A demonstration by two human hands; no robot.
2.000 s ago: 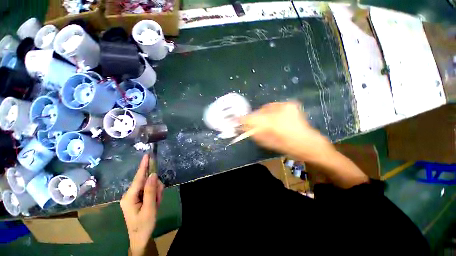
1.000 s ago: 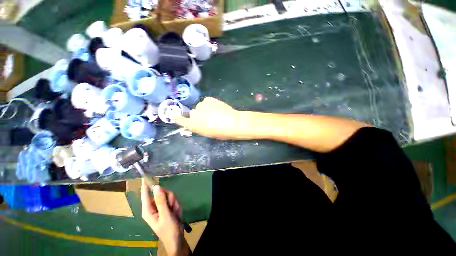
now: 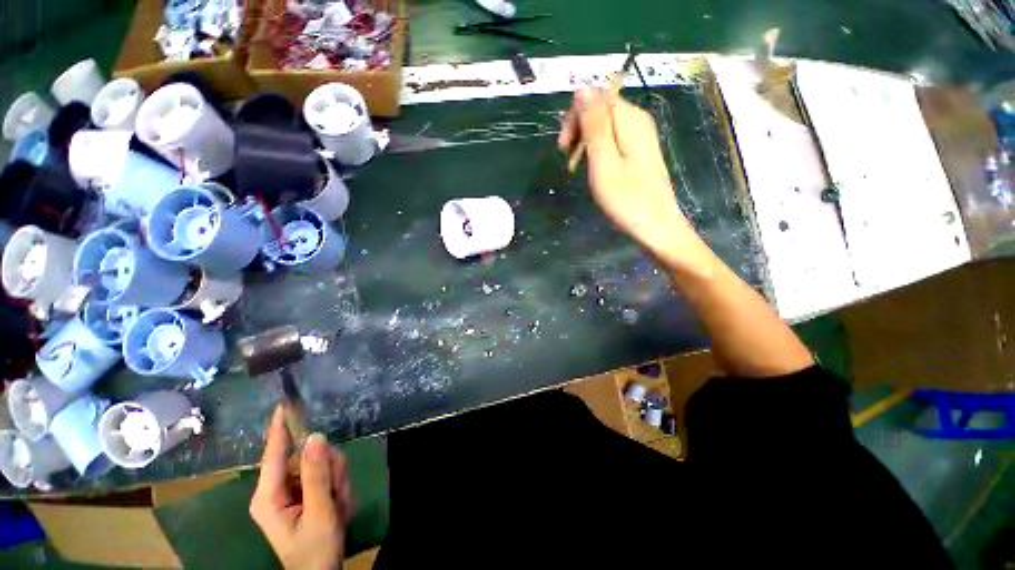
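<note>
My left hand point(image 3: 298, 495) holds a hammer point(image 3: 271, 351) by its short handle, with the dark head over the bench near its front edge. My right hand point(image 3: 626, 156) is raised over the back part of the bench, closed around a thin rod point(image 3: 575, 157); its far end is hard to make out. A white cylindrical housing point(image 3: 478, 226) lies on its side on the dark-green bench top point(image 3: 512, 367), between my hands and touched by neither. Small shiny and pale specks are scattered in front of it.
Light blue, white and black housings point(image 3: 206, 228) are piled at the left. Two cardboard trays point(image 3: 334, 84) of small parts stand at the back left. White boards point(image 3: 879, 178) lie at the right. A dark slim tool point(image 3: 506, 29) lies beyond the back edge. An open carton point(image 3: 668, 429) sits below the front edge.
My right hand has left the pile and moved right and back. A white housing now lies mid-bench. The one at the pile's right front is gone. My left hand still holds the hammer.
</note>
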